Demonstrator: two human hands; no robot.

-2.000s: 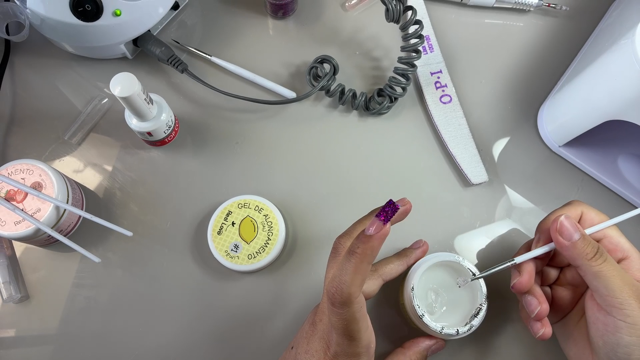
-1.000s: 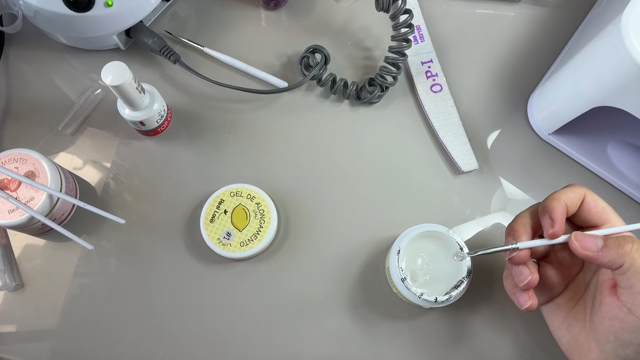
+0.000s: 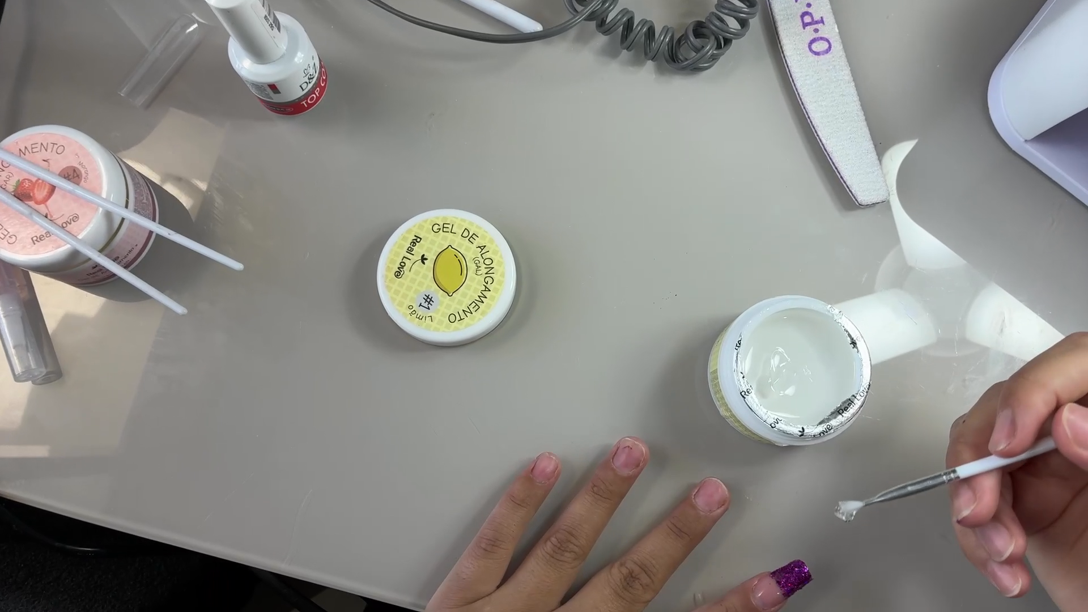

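My left hand (image 3: 586,544) lies palm down on the table at the bottom, fingers spread and holding nothing; its rightmost visible nail has purple glitter, while the other visible nails look bare. At the right edge my right hand (image 3: 1020,476) grips a thin white-handled brush (image 3: 914,487), with a blob of clear gel on its tip. Up and left of the tip stands an open white jar (image 3: 799,365) of translucent gel, torn foil around its rim. Its yellow lid with a lemon picture (image 3: 446,276) lies flat, left of the jar.
A pink-lidded jar (image 3: 51,200) at the left carries two thin white sticks. Behind are a top coat bottle (image 3: 276,64), a coiled grey cable (image 3: 671,30) and a nail file (image 3: 833,110). A white device (image 3: 1041,85) stands at the upper right.
The brush has left the jar's rim and is now to its lower right, with gel on it. My left hand was beside the jar, went out of view, and now lies at the bottom.
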